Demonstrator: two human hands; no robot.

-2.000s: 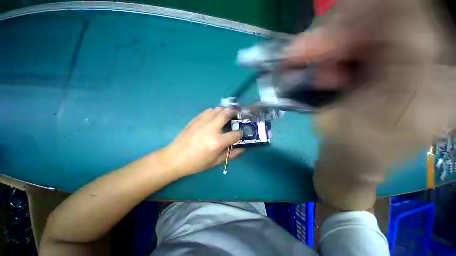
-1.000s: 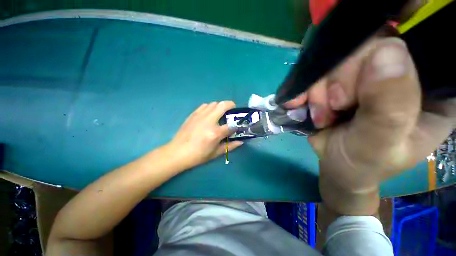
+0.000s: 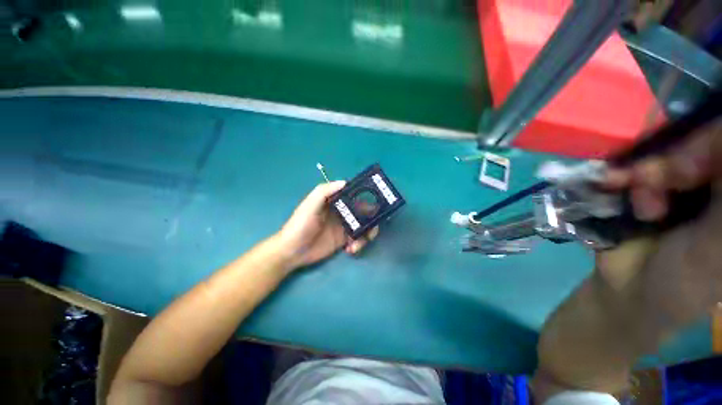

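Observation:
My left hand (image 3: 313, 229) holds the black housing (image 3: 387, 207) by its left and lower edges, a little above the teal mat. The housing is tilted, with a dark round centre and white marks on two sides of its face. The lead wire (image 3: 323, 172) with a tiny white end sticks out behind my fingers. My right hand (image 3: 673, 178), blurred and partly cut off at the right, grips the electric screwdriver (image 3: 574, 207). Its silver nose points left, apart from the housing.
A small white frame module (image 3: 495, 172) lies on the teal mat (image 3: 158, 182). Behind it stand a grey metal post (image 3: 546, 71) and a red foam block (image 3: 586, 99). The green conveyor (image 3: 317, 59) runs along the back. A carton (image 3: 123, 348) with shiny black parts is at lower left.
The screwdriver has moved right, off the piece. My left hand has turned the piece so another face shows. The view has shifted, and the loose frame module and foam block now show.

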